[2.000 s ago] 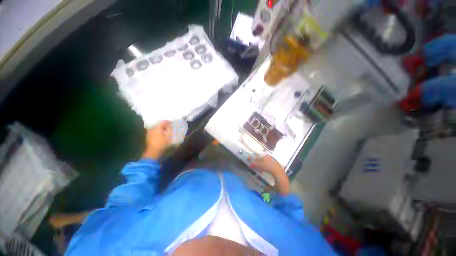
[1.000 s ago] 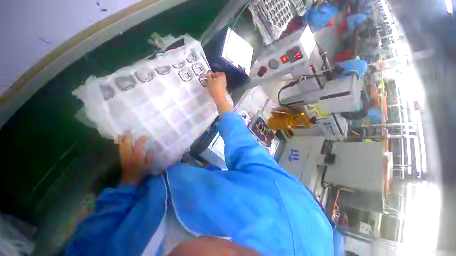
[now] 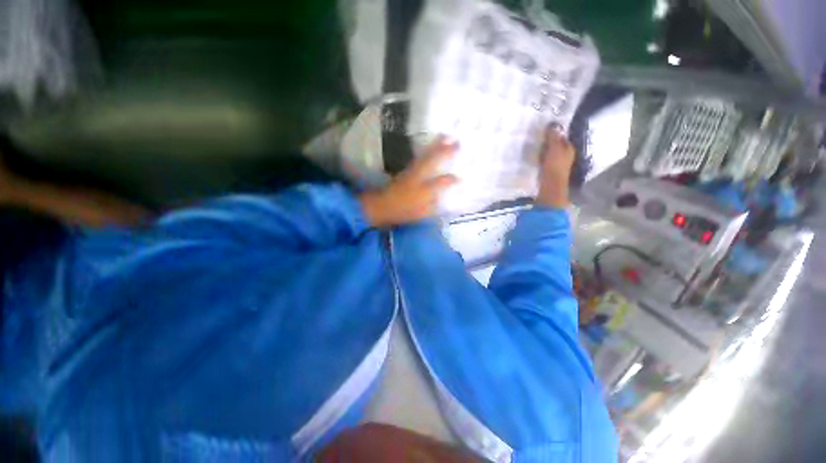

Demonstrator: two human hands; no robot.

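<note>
A large white blister tray [image 3: 494,118] lies in front of me, blurred and overexposed. Dark ring-shaped parts [image 3: 549,93] sit in its pockets near the far right corner. My left hand [image 3: 412,187] is at the tray's near left edge, fingers spread over its surface; whether it grips the edge is unclear. My right hand [image 3: 556,167] is at the tray's right edge by the rings, fingertips blurred; whether it holds a ring or the edge cannot be told.
A control box [image 3: 666,215] with red displays stands to the right. A white panel on a dark object [image 3: 609,136] is beside the tray. Another tray with rows of pockets [image 3: 686,136] lies further back. A bare forearm [image 3: 72,201] shows at far left.
The view has turned, so the tray appears further right. My left hand has come over the tray's near left part. My right hand remains near the rings. The control box now shows lower right.
</note>
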